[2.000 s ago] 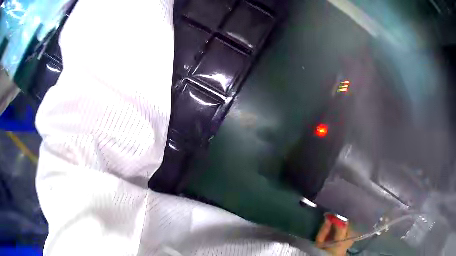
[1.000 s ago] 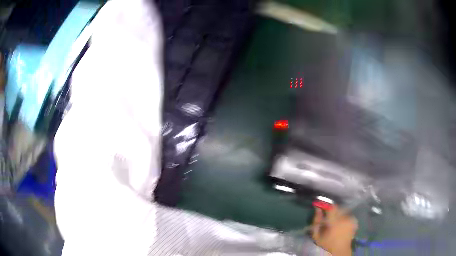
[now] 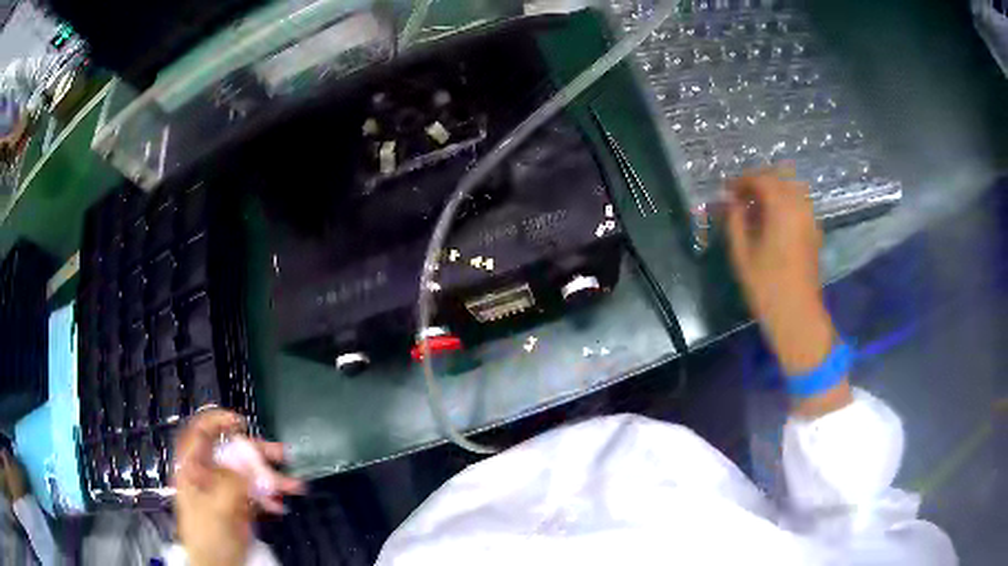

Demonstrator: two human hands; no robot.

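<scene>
My left hand (image 3: 227, 481) is at the lower left, blurred, holding a small white unit (image 3: 250, 469) beside the black tray. My right hand (image 3: 774, 238), with a blue wrist band, reaches to the near edge of the clear blister tray (image 3: 752, 94); its fingers are bent together, and whether they hold anything cannot be told. The black press fixture (image 3: 354, 249) stands between the hands, with a red knob (image 3: 437, 346) and silver-rimmed buttons on its front.
A stacked black blister tray (image 3: 149, 343) is at the left. A clear hose (image 3: 442, 238) crosses the press. Thin metal tweezers (image 3: 623, 164) and a black cable (image 3: 654, 296) lie right of the press. Small cream pieces (image 3: 482, 263) are scattered on the press top and bench.
The view has swung round and now shows the whole press and the clear tray. The hand seen by the red knob is no longer there; both hands are now apart on either side.
</scene>
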